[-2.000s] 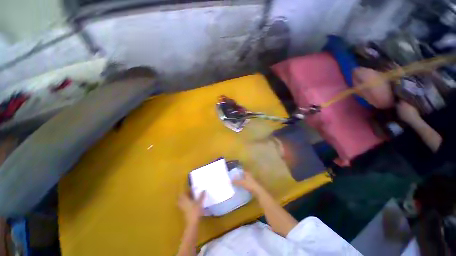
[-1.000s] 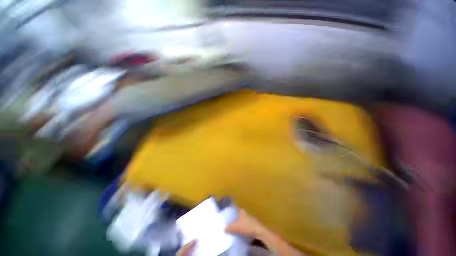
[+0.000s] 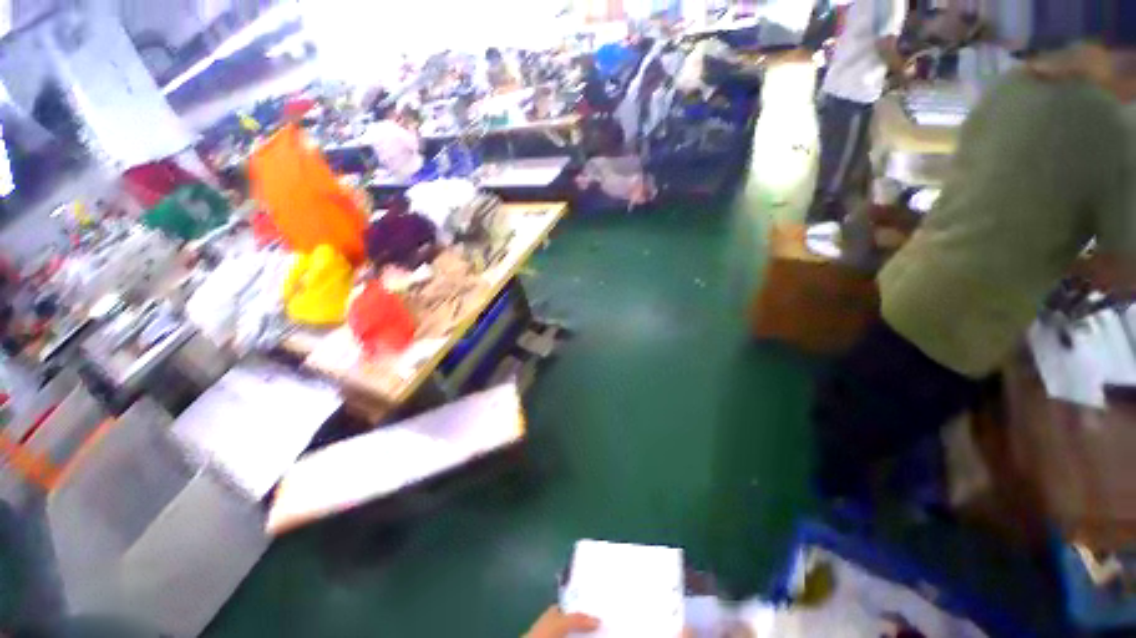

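Observation:
A bright white, squarish piece (image 3: 629, 588) shows at the bottom edge, held up over the green floor. A thin dark edge shows along its left side, and dark and pale material shows behind its right side. My left hand (image 3: 563, 622) grips its lower left part; only the fingers show, cut off by the bottom edge. My right hand cannot be made out; the pale blur right of the piece is too unclear to name.
A blue crate (image 3: 797, 567) holds pale and dark scraps at the lower right. A person in a green shirt (image 3: 1003, 224) bends at the right. A white bench (image 3: 405, 456) and a table with coloured cloth (image 3: 530, 239) stand left. Green floor (image 3: 648, 374) runs between.
The view has swung left, away from the yellow table and iron, to the workshop aisle. The white piece stays in my left hand. My right hand, seen before, is no longer distinguishable.

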